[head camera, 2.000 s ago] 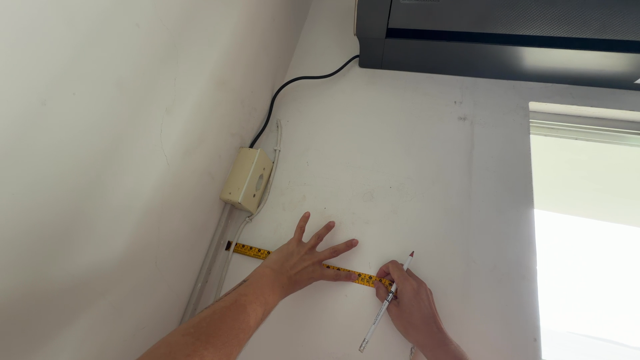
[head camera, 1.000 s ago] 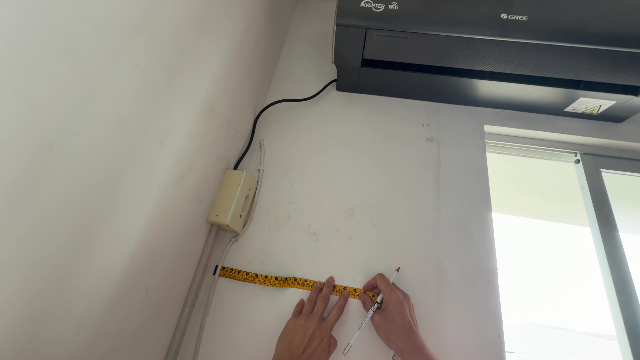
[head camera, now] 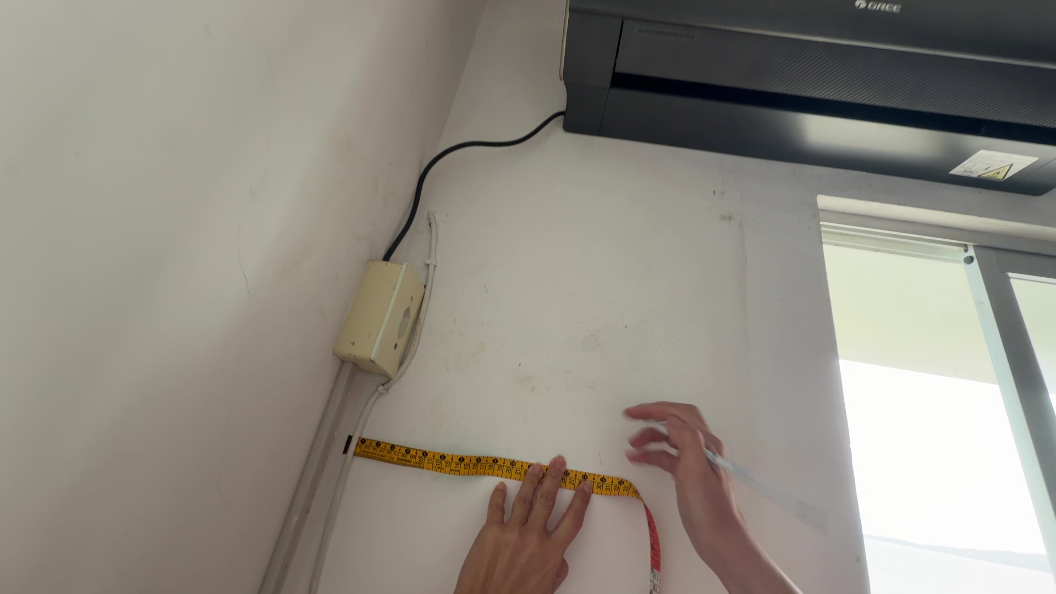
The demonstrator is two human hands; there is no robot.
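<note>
A yellow flexible measuring tape [head camera: 462, 464] runs along the white wall from a small dark mark [head camera: 347, 445] beside the corner cable. Its far end bends down, showing a red side. My left hand [head camera: 528, 528] lies on the tape with fingers spread, pressing it to the wall. To the right, off the tape, my right hand [head camera: 689, 462] is lifted with bent fingers, blurred by motion. A slim white pencil or pen [head camera: 742, 472], also blurred, is held in it and points down to the right.
Above hangs a black air conditioner [head camera: 792, 107], whose black cable [head camera: 462, 147] drops to a beige electrical box [head camera: 379, 318] near the wall corner. A thin white cable [head camera: 433, 247] and a conduit [head camera: 309, 487] run down there. At the right is a sliding window [head camera: 973, 371].
My right hand has let go of the tape and moved off it; the tape's end now hangs down. My left hand, which lay across the tape earlier, now presses from below it.
</note>
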